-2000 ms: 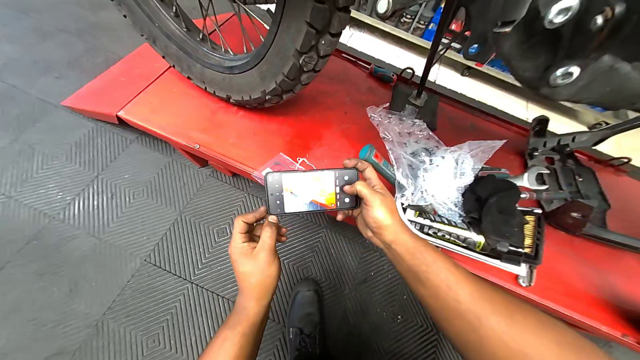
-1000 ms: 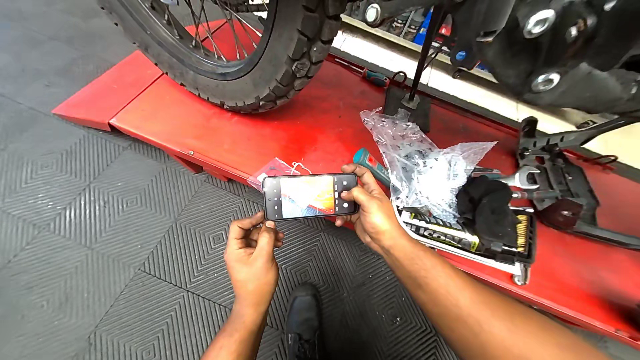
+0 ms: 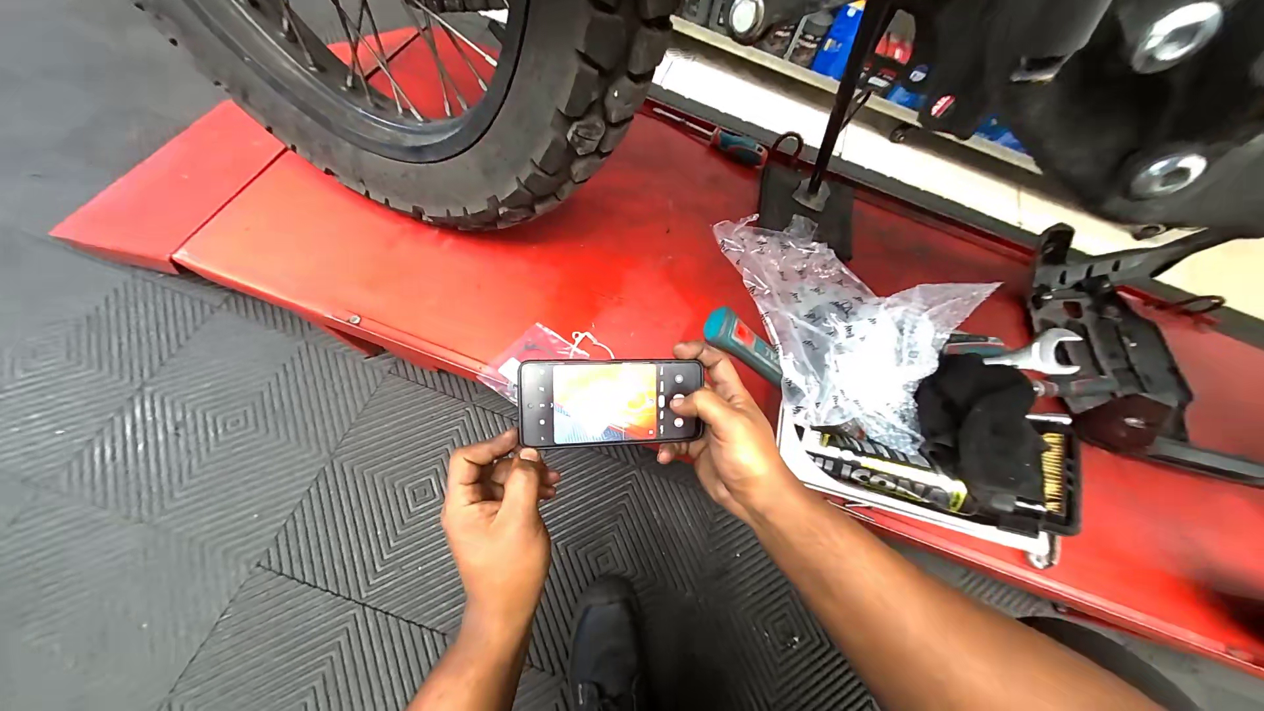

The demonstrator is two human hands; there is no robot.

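A smartphone is held sideways between my two hands, its screen lit with a camera view. My left hand pinches the lower left corner of the phone. On the right end, my right hand grips the phone, with the thumb over the edge of the screen. Just beyond the phone, a small clear plastic bag and a thin white looped piece lie at the edge of the red motorcycle lift platform. A teal-handled tool lies to the right of the phone.
A knobby motorcycle tyre stands on the platform. At right, a white tray holds crumpled clear plastic, a black cloth, a silicone can and an open-end wrench. Beyond lies a black bracket. A shoe is below.
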